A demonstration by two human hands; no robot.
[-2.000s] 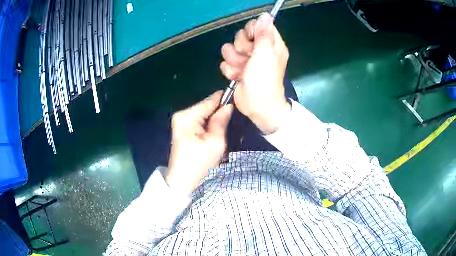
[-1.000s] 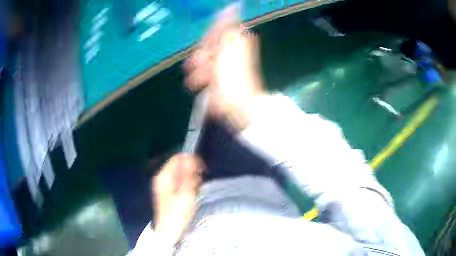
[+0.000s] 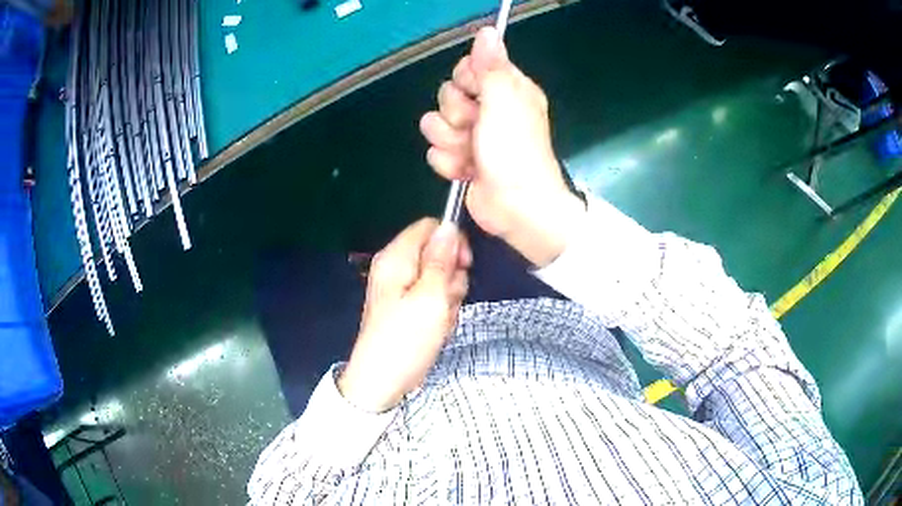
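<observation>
A slim silver metal tube runs up through both hands over my lap, and its upper part leaves the picture at the top. My right hand is closed around the tube in the upper middle. My left hand grips the tube's lower part between thumb and fingers, below my right hand and a short gap apart. The tube's lower end is hidden in my left hand. A small dark and reddish bit shows beside my left hand; I cannot tell what it is.
Several parallel grey tubes lie at the bench's left, their ends overhanging the edge. White scraps lie on the green-blue bench top. A large blue bin stands at far left. Metal-legged furniture stands at right beyond a yellow floor line.
One second ago the hands were farther apart along the tube, in a blurred view; now they are closer together. Compared with two seconds ago, both hands sit slightly differently and more scraps show.
</observation>
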